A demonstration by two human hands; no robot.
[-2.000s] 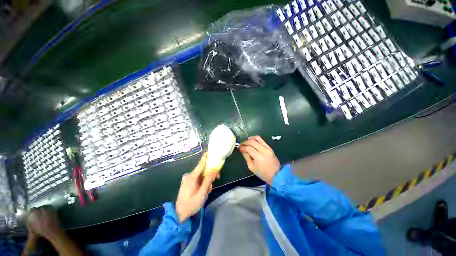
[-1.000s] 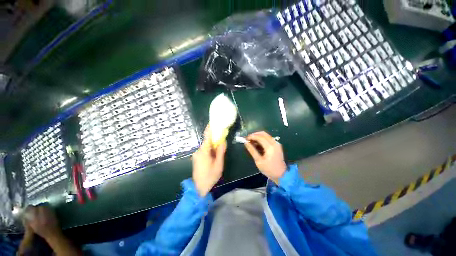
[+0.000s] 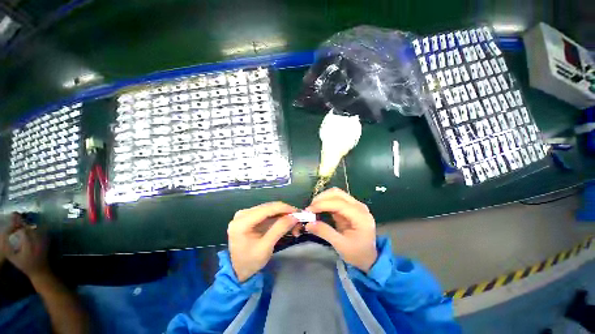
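Observation:
A small white housing [image 3: 304, 216] is pinched between the fingertips of both hands at the bench's front edge. My left hand [image 3: 259, 236] holds its left end and my right hand [image 3: 344, 228] its right end. The fingertips partly cover it. The squeeze bottle [image 3: 339, 138] lies on the bench beyond my hands, white rounded end away from me, its yellow part narrowing toward me; its tip is partly hidden near my right fingers. A thin pale stick or wire [image 3: 346, 175] lies beside it.
A large tray of white pieces [image 3: 199, 134] lies left, a second tray [image 3: 483, 104] right. A crumpled clear bag [image 3: 365, 75] lies behind the bottle. Red-handled cutters [image 3: 98, 192] lie left. A loose white strip [image 3: 396, 158] lies right. Another person's hand [image 3: 25, 248] is far left.
My left hand has let go of the bottle, which now lies on the bench. Both hands have come together on the white housing, closer to my body. The camera view has turned.

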